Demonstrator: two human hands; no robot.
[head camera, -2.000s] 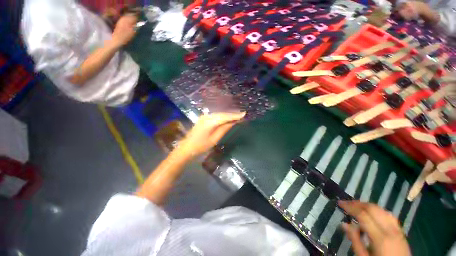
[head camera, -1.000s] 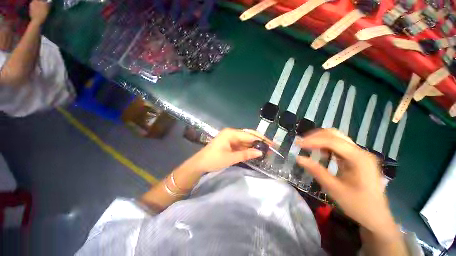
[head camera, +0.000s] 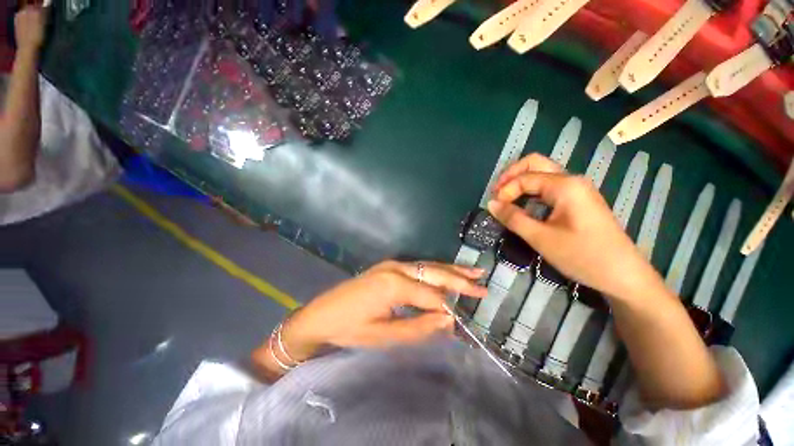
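Note:
Several wristwatches with pale grey-green straps lie side by side on the green bench. The leftmost watch face (head camera: 483, 229) is dark and square with pale print on it; the neighbouring face (head camera: 515, 253) looks plain and dark. My right hand (head camera: 566, 222) is over the row, its thumb and fingertips pinched together just above the leftmost face, with nothing visible between them. My left hand (head camera: 383, 305) is at the bench's front edge, left of the straps. It pinches a thin film strip (head camera: 481, 342), seen nearly edge-on. My right hand and forearm hide parts of the middle watches.
A pile of clear film sheets with dark printed squares (head camera: 305, 83) lies at upper left. A red tray (head camera: 670, 43) with beige-backed straps is at upper right. Another person's arm (head camera: 22, 113) is at far left. White paper (head camera: 777, 409) shows at lower right.
My right hand has moved from near the film strip up and left to the leftmost watch. That face now shows pale print. My left hand still holds the strip, with its fingers more extended.

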